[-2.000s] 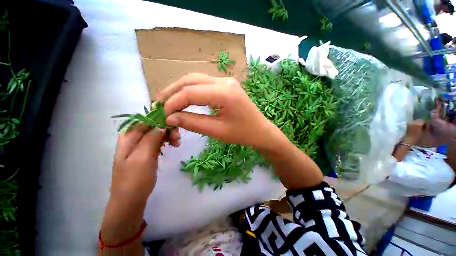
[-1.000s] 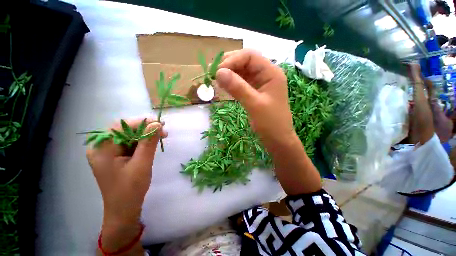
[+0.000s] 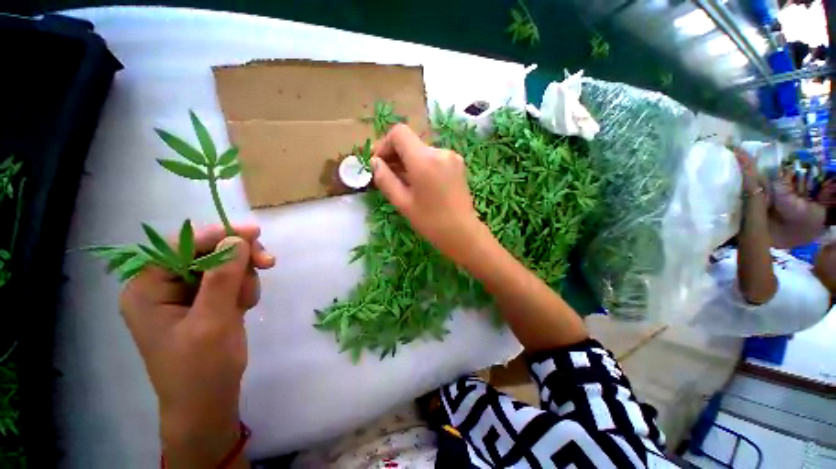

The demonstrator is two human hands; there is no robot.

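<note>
My left hand (image 3: 197, 321) holds a thin green stem with leaf sprigs (image 3: 213, 169) between thumb and fingers, one sprig upright and others spread over the fingers. My right hand (image 3: 423, 188) pinches a small leaf sprig (image 3: 366, 156) at the white glue cap (image 3: 355, 172); whether its end touches the glue is hidden. The cap sits on a brown stain at the lower edge of the cardboard pad (image 3: 293, 147). A stray sprig (image 3: 384, 116) lies on the pad's right side. The pile of leaf sprigs (image 3: 541, 183) is right of the pad, partly under my right forearm.
A black tray (image 3: 55, 82) with green stems stands at the left on the white sheet (image 3: 302, 348). A white crumpled cloth (image 3: 566, 108) and a clear plastic bag of foliage (image 3: 642, 192) are beyond the pile. Another person's arm (image 3: 753, 229) is at the right.
My right hand has moved down and left, bringing its sprig to the cap. My left hand has moved left and slightly lower with the stem. Earlier, both hands were together at the stem.
</note>
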